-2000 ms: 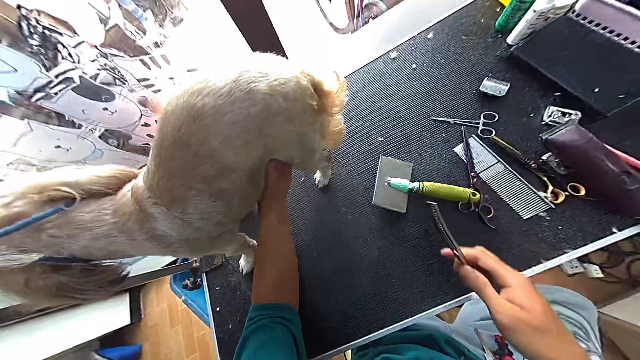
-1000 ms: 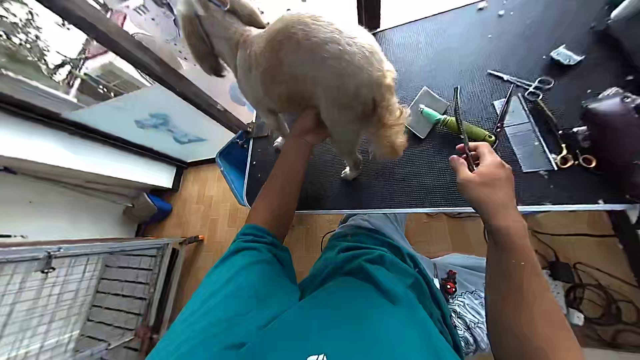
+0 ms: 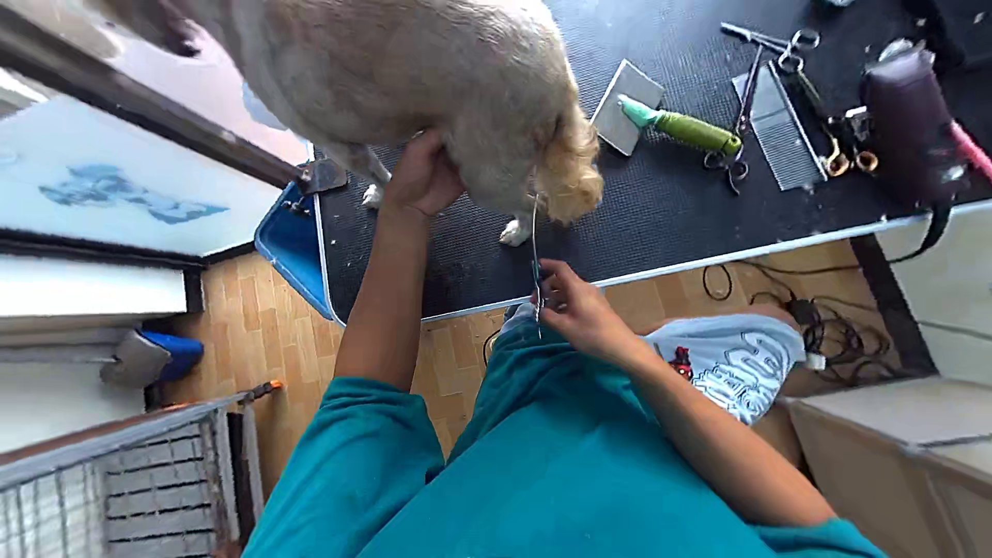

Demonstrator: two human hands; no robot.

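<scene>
A dog (image 3: 403, 70) with a closely cut coat and a fluffy tan tail (image 3: 573, 167) stands on the black grooming table (image 3: 465, 256). My left hand (image 3: 426, 177) reaches under its belly and holds it near the top of the hind leg. Grooming scissors (image 3: 536, 256) are in my right hand (image 3: 570, 304), their thin blade pointing up close to the tail and a hind paw (image 3: 514, 232). To the right lie a slicker brush (image 3: 682, 130) with a green handle, a metal comb (image 3: 777, 128), dark scissors (image 3: 748, 108), silver forceps (image 3: 767, 39) and gold-handled scissors (image 3: 825, 124).
A purple case or clipper (image 3: 911, 116) lies on the table's right side. A blue bin (image 3: 291, 248) is beside the left table corner. Cables (image 3: 841, 329) lie on the floor at right, near a printed light garment (image 3: 732, 360). A wire cage (image 3: 147, 480) stands lower left.
My right hand has moved left from beside the slicker brush to below the dog's tail, with the scissors in it. My left hand stays under the dog. The view has shifted.
</scene>
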